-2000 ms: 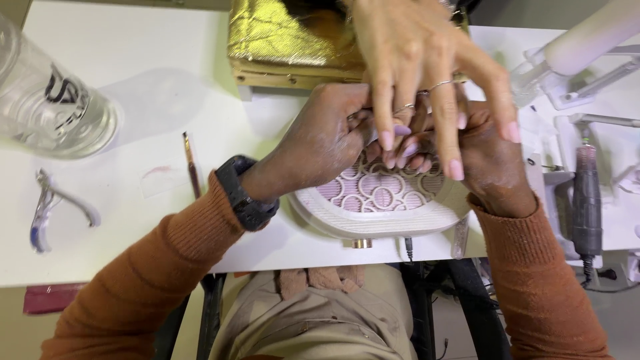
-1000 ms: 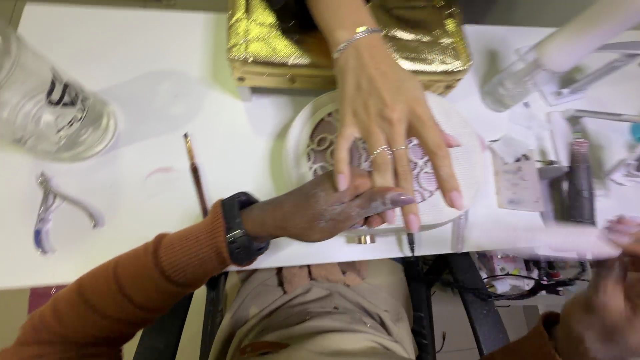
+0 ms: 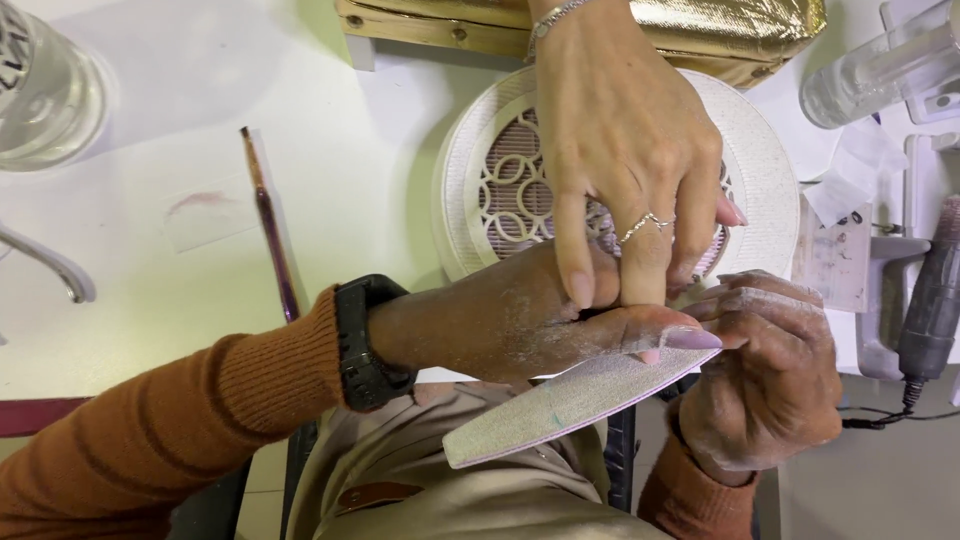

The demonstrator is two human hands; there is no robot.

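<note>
My left hand (image 3: 502,319), dusty and with a black watch at the wrist, holds a finger of another person's hand (image 3: 630,142), which reaches down from the top wearing a ring and bracelet. In my right hand (image 3: 772,367) is the pointed end of a grey nail file (image 3: 577,405), lying slantwise under the held fingertip. Part of the file's near end is behind my fingers. Below the other person's hand stands a round white nail dust collector (image 3: 757,187) with a patterned grille.
A gold padded armrest (image 3: 720,30) is at the back. To the left are a thin brush (image 3: 270,232), a clear container (image 3: 52,97) and a metal tool's curved handle (image 3: 49,259). At right are an electric nail drill handpiece (image 3: 930,307) and a clear tube-shaped container (image 3: 862,79).
My right hand has come back from the far right with the nail file, which now lies at the other person's fingertip. Two seconds ago both my hands were at that person's fingers.
</note>
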